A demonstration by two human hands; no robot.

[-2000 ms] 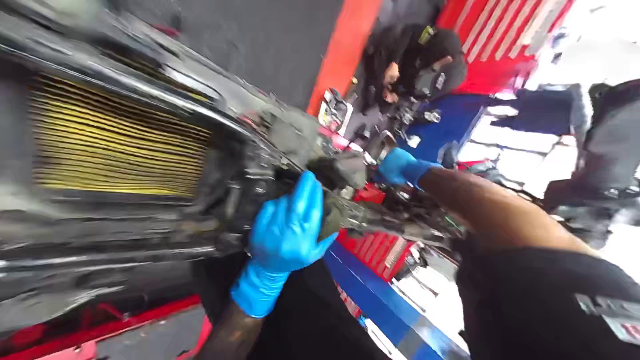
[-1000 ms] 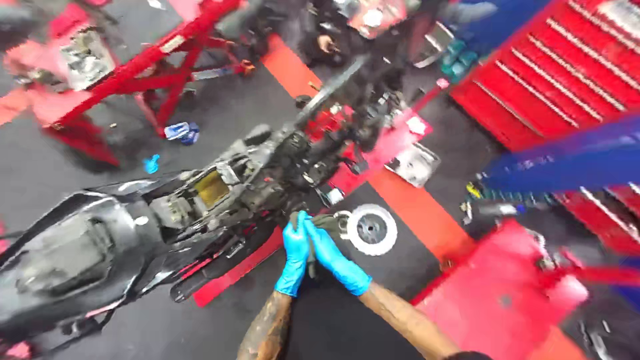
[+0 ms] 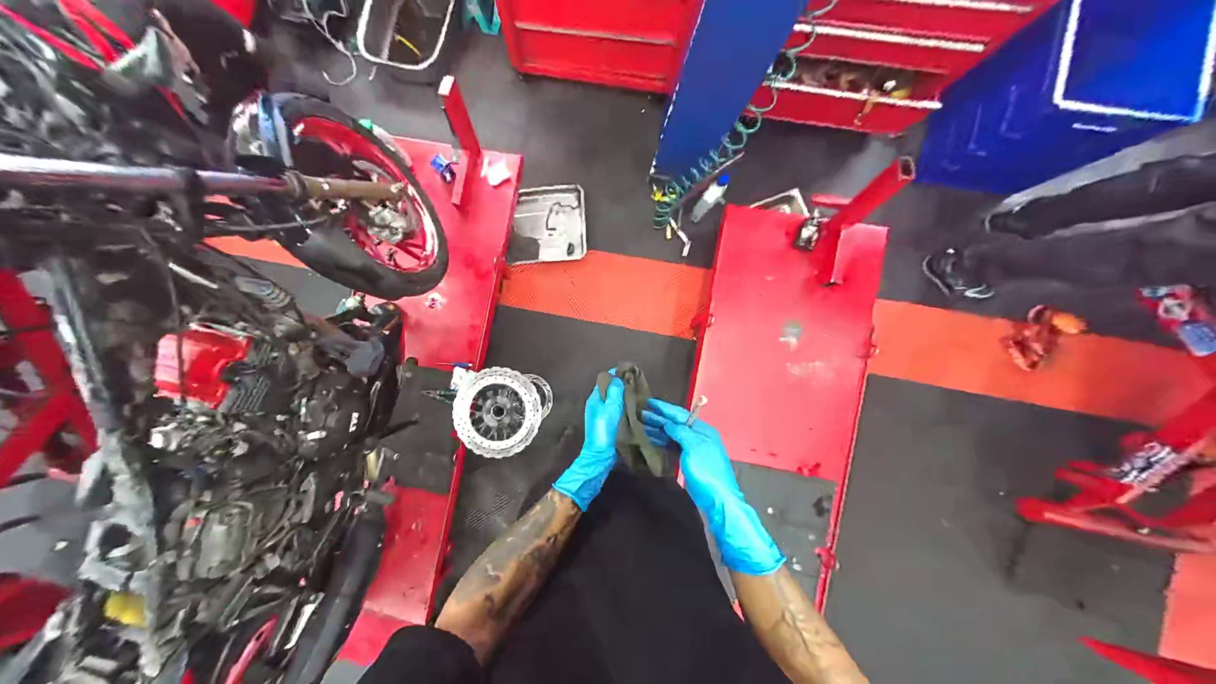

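Note:
My left hand (image 3: pixel 600 427), in a blue glove, grips a dark olive cloth (image 3: pixel 635 418) in front of my body. To the cloth's right is my right hand (image 3: pixel 693 442), also gloved in blue, with a small metal tool (image 3: pixel 698 408), perhaps a wrench, held at its fingers. A wheel-like part with a toothed silver disc (image 3: pixel 499 412) lies to the left of my hands, beside a partly stripped motorcycle (image 3: pixel 237 427). The motorcycle's front wheel (image 3: pixel 356 199) has a black tyre and a red rim.
Red lift platforms (image 3: pixel 788 342) stand on both sides of me. A grey tray (image 3: pixel 551 223) lies beyond the left one. Near a blue post (image 3: pixel 730 85) are a coiled green hose (image 3: pixel 708 171) and a bottle (image 3: pixel 710 198). At the right are a person's legs (image 3: pixel 1092 247) and a red stand (image 3: pixel 1121 494).
My hands, together one second ago, are now apart, with the cloth and small tool visible. The view has swung to the right, away from the motorcycle.

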